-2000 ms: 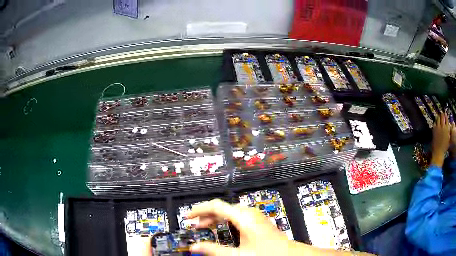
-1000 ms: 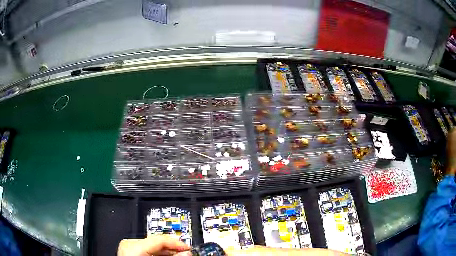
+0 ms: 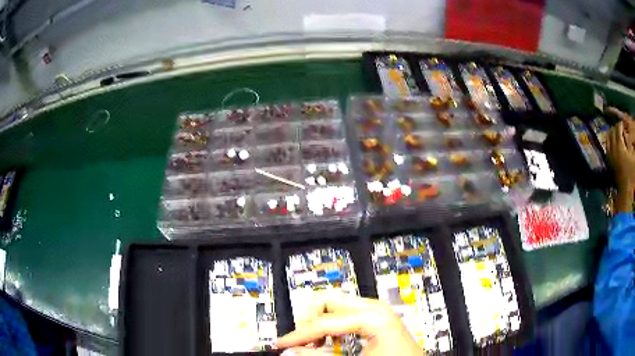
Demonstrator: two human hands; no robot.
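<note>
My right hand (image 3: 362,327) is at the bottom middle, over the second phone unit (image 3: 324,274) from the left in the near black carrier tray (image 3: 159,299). Its fingers point left and its lower part is cut off by the frame edge. A dark and gold patch (image 3: 342,344) shows between the fingers; I cannot tell whether it is a held unit or part of the phone below. My left hand is not clearly in view. Phone units lie in the other slots: one left (image 3: 241,306), two right (image 3: 414,292) (image 3: 487,285). The leftmost slot holds no phone.
Behind the tray stand two clear blister stacks, with dark red modules (image 3: 275,153) and amber modules (image 3: 418,142). A thin pale stick (image 3: 280,179) lies on the left stack. A red-dotted sheet (image 3: 553,222) lies right. Another black tray (image 3: 411,97) is behind. A blue-sleeved person (image 3: 616,278) is at right.
The dark unit held at the bottom edge is no longer clearly visible. My left hand has left clear view. My right hand has come up over the second phone. The view has tilted down slightly.
</note>
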